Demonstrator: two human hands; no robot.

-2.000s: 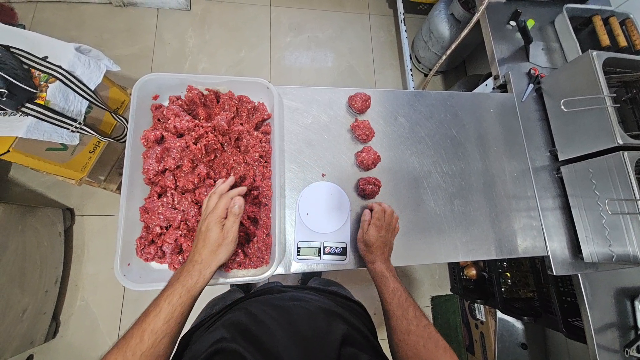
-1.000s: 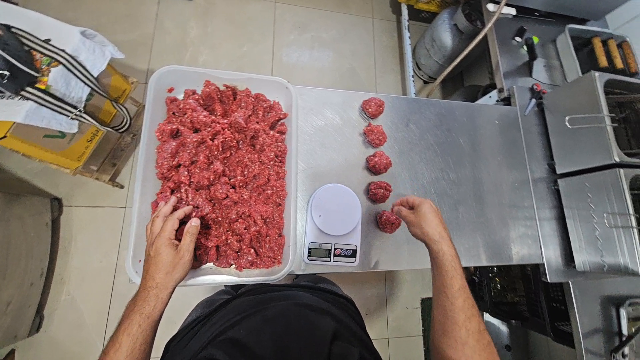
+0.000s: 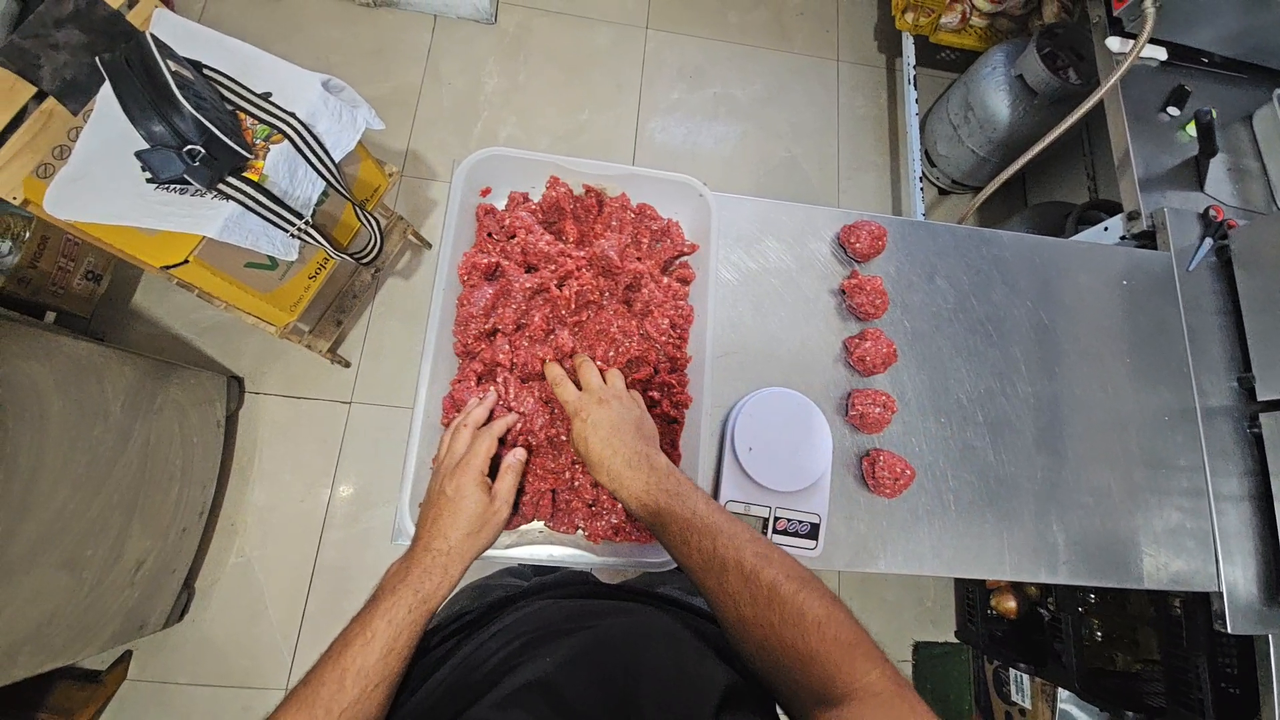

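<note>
A white plastic tub (image 3: 708, 300) holds a large mass of ground meat (image 3: 580, 270). My left hand (image 3: 467, 480) rests on the meat near the tub's left side, fingers apart. Just right of it, my right hand (image 3: 608, 425) has its fingertips pressed into the meat; whether it grips any is hidden. Beside the tub stands a white digital kitchen scale (image 3: 780, 440) with nothing on its round plate. Several balls of ground meat form a column on the steel table, from the farthest ball (image 3: 862, 241) to the nearest ball (image 3: 888, 473).
The steel table (image 3: 1040, 400) extends to the right, towards a counter with scissors (image 3: 1212, 236). A gas cylinder (image 3: 985, 115) with a hose stands behind it. At the left are a black bag (image 3: 185, 110) on yellow boxes and a grey bin (image 3: 100, 490).
My right hand has left the nearest meat ball and moved left into the tub. The column has one more ball than two seconds ago.
</note>
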